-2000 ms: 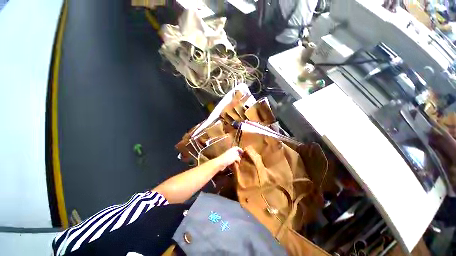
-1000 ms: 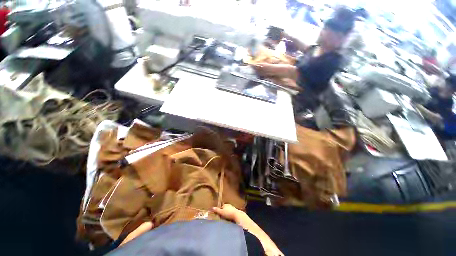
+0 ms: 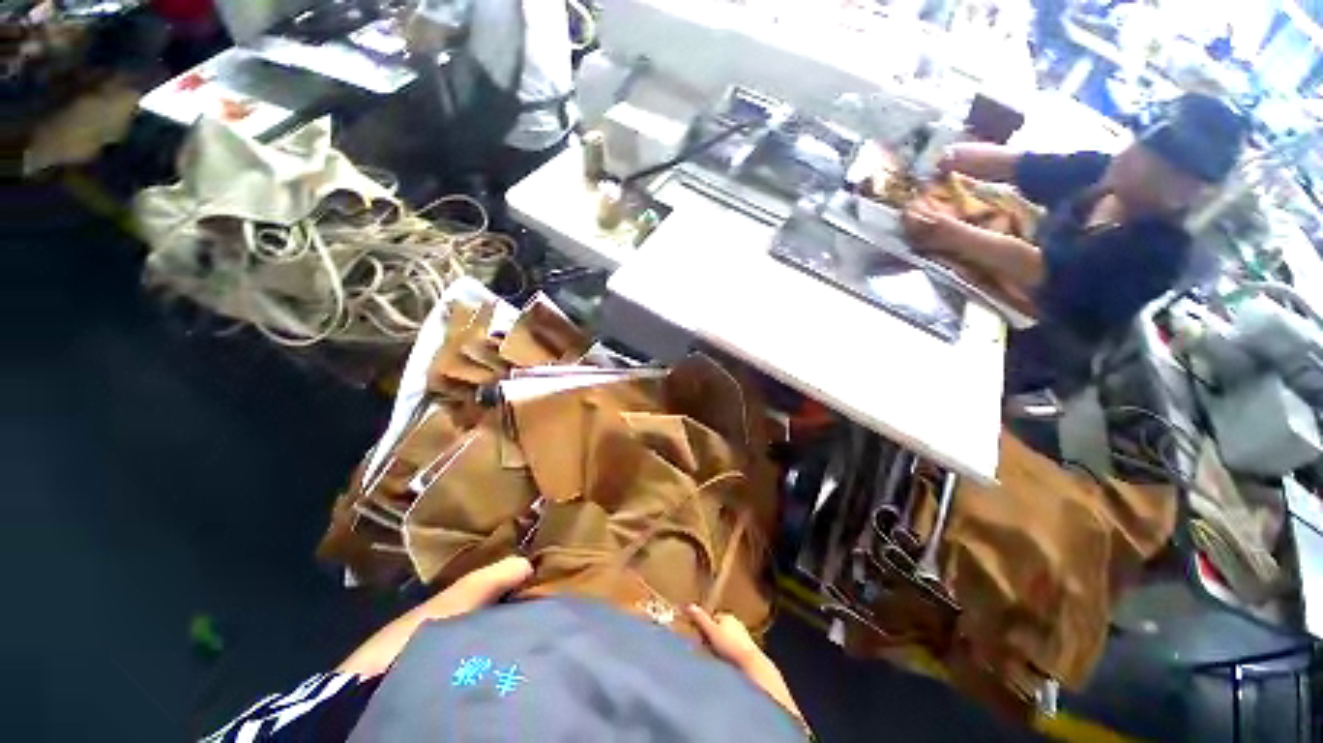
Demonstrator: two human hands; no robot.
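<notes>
A large heap of brown bag panels (image 3: 610, 479) with pale-backed pieces and straps lies beside a white sewing table in front of me. My left hand (image 3: 493, 581) is at the near left edge of the heap, its fingers on brown cloth. My right hand (image 3: 726, 636) is at the near right edge, gripping the same brown cloth near a small pale patch. Part of both hands is hidden by the cloth and by the grey cap or flap at the bottom.
Beige panels with straps (image 3: 276, 240) are heaped at the upper left. A white sewing table (image 3: 813, 349) stands beyond the brown heap, with a seated person (image 3: 1117, 232) handling brown cloth. Another brown heap (image 3: 1016, 552) lies at the right. A yellow floor line runs below it.
Since two seconds ago the view has turned right, and my right hand has come into view on the brown cloth. Over the last second the heap has shifted right in view.
</notes>
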